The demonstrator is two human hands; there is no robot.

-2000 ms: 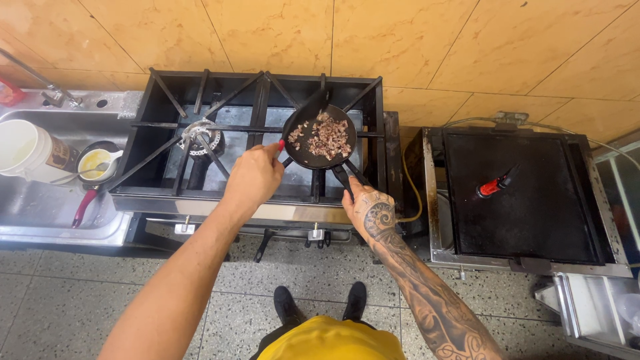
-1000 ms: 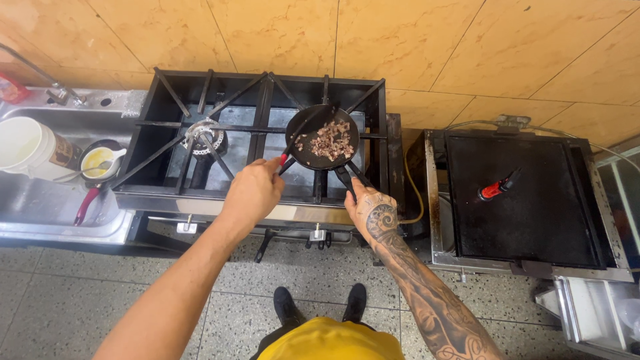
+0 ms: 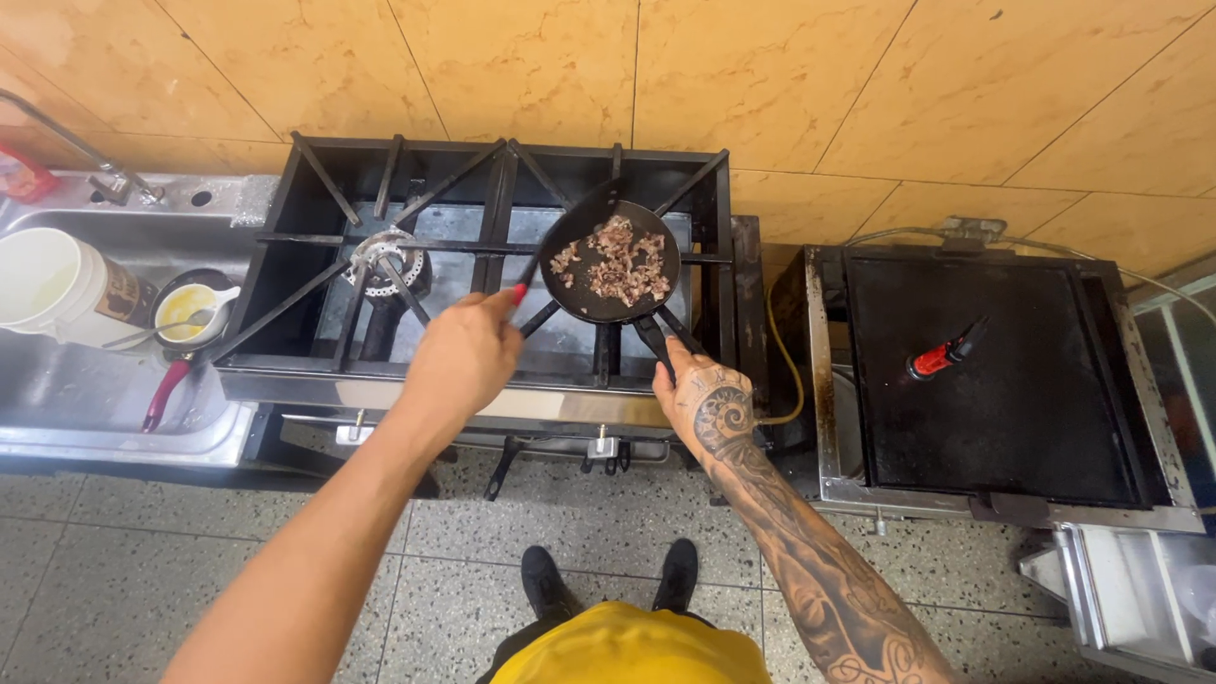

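Observation:
A small black frying pan [image 3: 608, 302] with chopped browned meat [image 3: 622, 261] in it rests over the right burner of a two-burner gas stove [image 3: 494, 209]. My right hand [image 3: 708, 380] is closed around the pan's black handle. My left hand [image 3: 473, 347] grips a dark utensil [image 3: 560, 223] with a red part near my fingers; its blackened, slotted-looking end lies over the pan's upper left edge. The left burner [image 3: 388, 261] has no pan on it.
Left of the stove, a steel sink [image 3: 204, 404] holds a white bucket [image 3: 57, 285], a red-handled pan [image 3: 169, 394] and a white cup [image 3: 190, 313] with yellow contents. To the right is a black griddle [image 3: 997, 418] with a red-and-black tool [image 3: 936, 361] on it.
My left hand has shifted the dark utensil from over the meat to the pan's left side. My right hand keeps its hold on the handle.

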